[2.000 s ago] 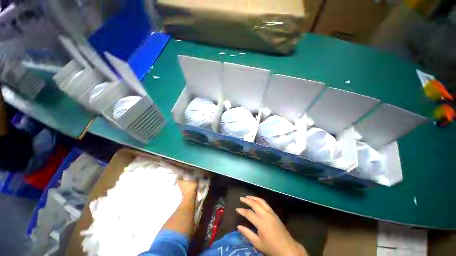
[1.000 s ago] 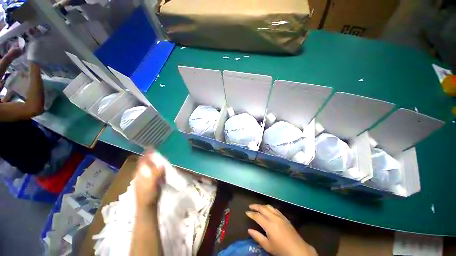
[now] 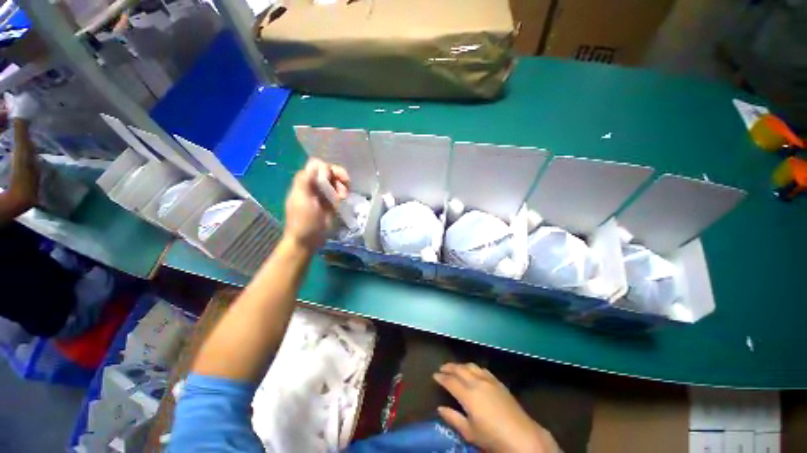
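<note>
A row of several open retail boxes (image 3: 495,287) stands on the green bench, white lids upright along the far side. Each box holds a round white wrapped item (image 3: 479,239). My left hand (image 3: 314,202) is at the leftmost box, with its fingers closed on a small white strip (image 3: 329,188) above the opening; the hand partly hides that box's item. My right hand (image 3: 485,405) is low, in front of the bench edge, fingers apart and empty. A carton of loose white strips (image 3: 314,376) is below the bench edge, partly covered by my left arm.
More open boxes (image 3: 208,232) stand at left beside a blue panel (image 3: 217,106). A brown wrapped bundle (image 3: 389,49) lies at the back. Orange-yellow objects (image 3: 777,133) are at far right. A blue bin (image 3: 124,380) is lower left. Another person's arm (image 3: 19,168) shows at the left edge.
My left hand has moved from the carton of strips up and right to the leftmost box, with a white strip in it. My right hand has barely moved.
</note>
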